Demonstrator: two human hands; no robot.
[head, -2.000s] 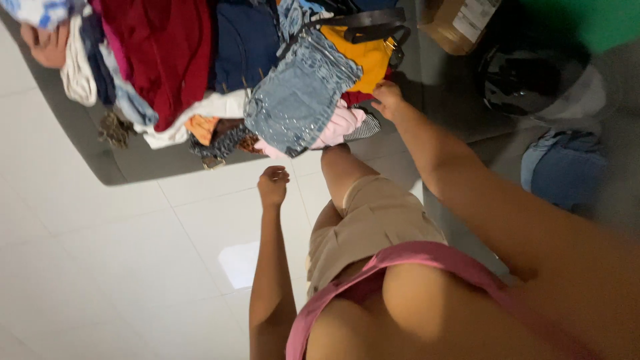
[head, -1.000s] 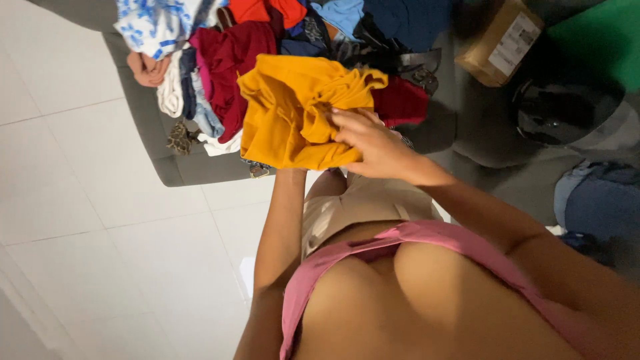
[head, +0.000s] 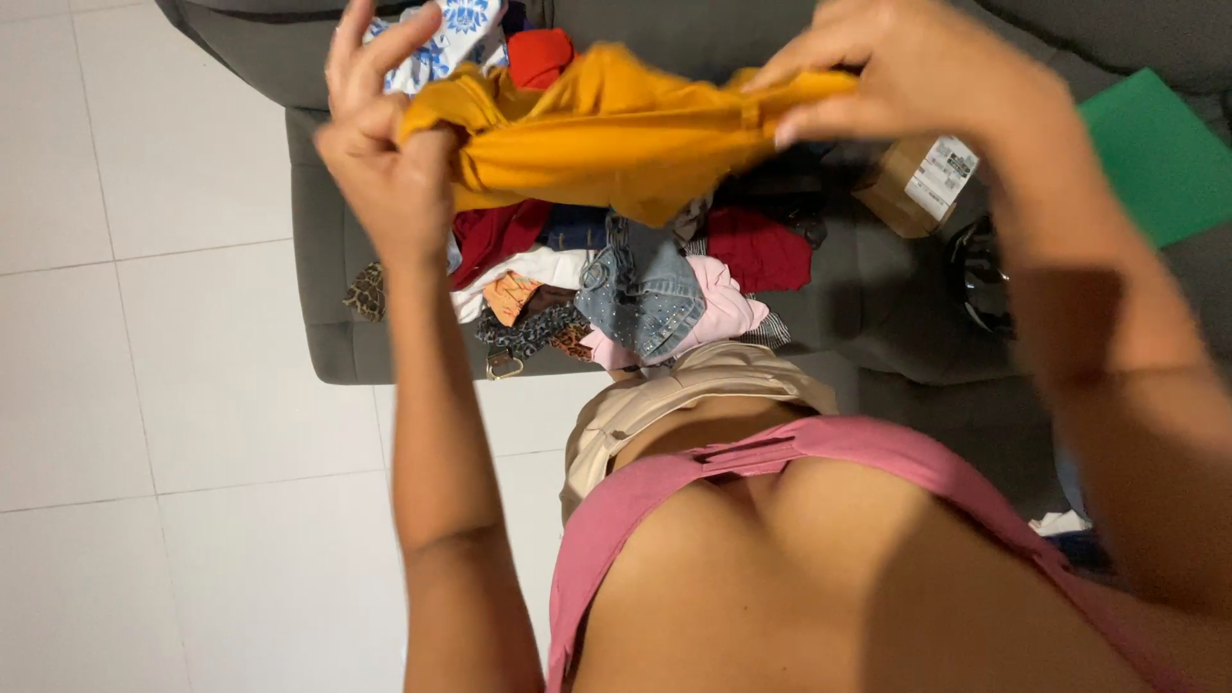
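Observation:
A mustard-yellow garment (head: 606, 144) is stretched between both my hands above a sofa. My left hand (head: 385, 144) grips its left end between thumb and fingers, with other fingers raised. My right hand (head: 885, 87) pinches the right end, slightly blurred. Beneath the garment lies a pile of clothes: denim with shiny studs (head: 654, 298), a pink cloth (head: 722, 298), a dark red cloth (head: 760, 250), a white cloth (head: 539, 265) and leopard-print pieces. A blue-and-white patterned cloth (head: 452, 43) and a bright red cloth (head: 539, 58) show behind my left hand.
The dark grey sofa (head: 337, 337) bears the pile. To the right are a cardboard box (head: 900, 197) with a label, a shiny black bag (head: 977, 274) and a green flat item (head: 1155, 154). Light floor tiles (head: 250, 385) lie at the left.
The yellow garment lay in the pile by my right hand, then was bunched in both hands. Now it is held higher and spread sideways, with my hands farther apart.

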